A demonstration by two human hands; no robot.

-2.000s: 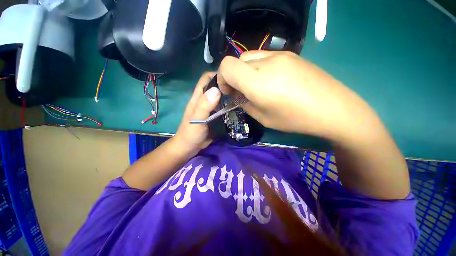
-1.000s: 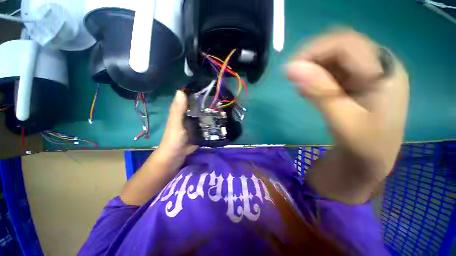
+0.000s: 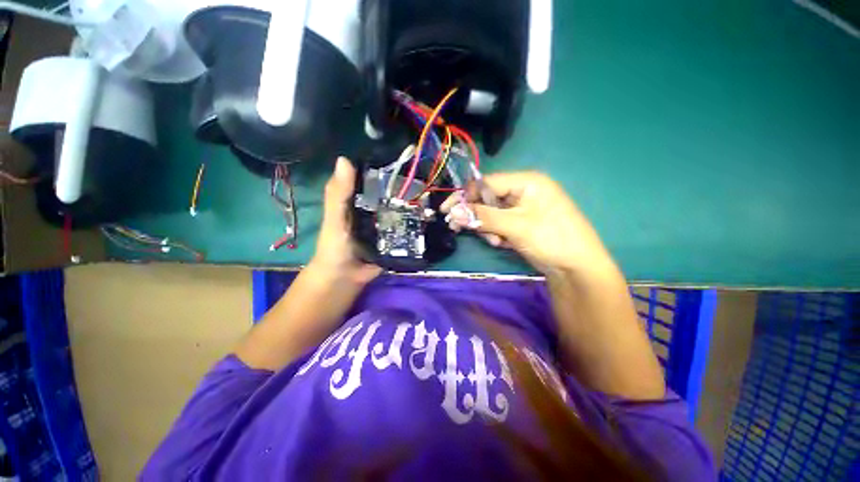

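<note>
My left hand (image 3: 341,231) holds the black camera module (image 3: 438,247) by its left side at the bench's front edge, its open back facing up. The main board (image 3: 401,232) shows inside the module. Red, yellow, white and blue wire leads (image 3: 436,155) run from the open black camera housing (image 3: 443,42) to the board. My right hand (image 3: 528,218) is at the module's right side and pinches some wire leads with small plugs between thumb and fingers. The exact plugs are partly hidden by the fingertips. No tweezers can be made out.
More camera housings with white antennas stand at the left (image 3: 85,104) and centre left (image 3: 269,85), their loose wires (image 3: 283,212) on the green mat (image 3: 679,141). Crumpled clear plastic (image 3: 141,38) is at the upper left. Blue crates (image 3: 792,386) and cardboard (image 3: 160,348) are below the edge.
My right hand was over the board with tweezers, swung away to the right blurred, and has come back to the wire leads. The module, still in my left hand, appears further left than at first.
</note>
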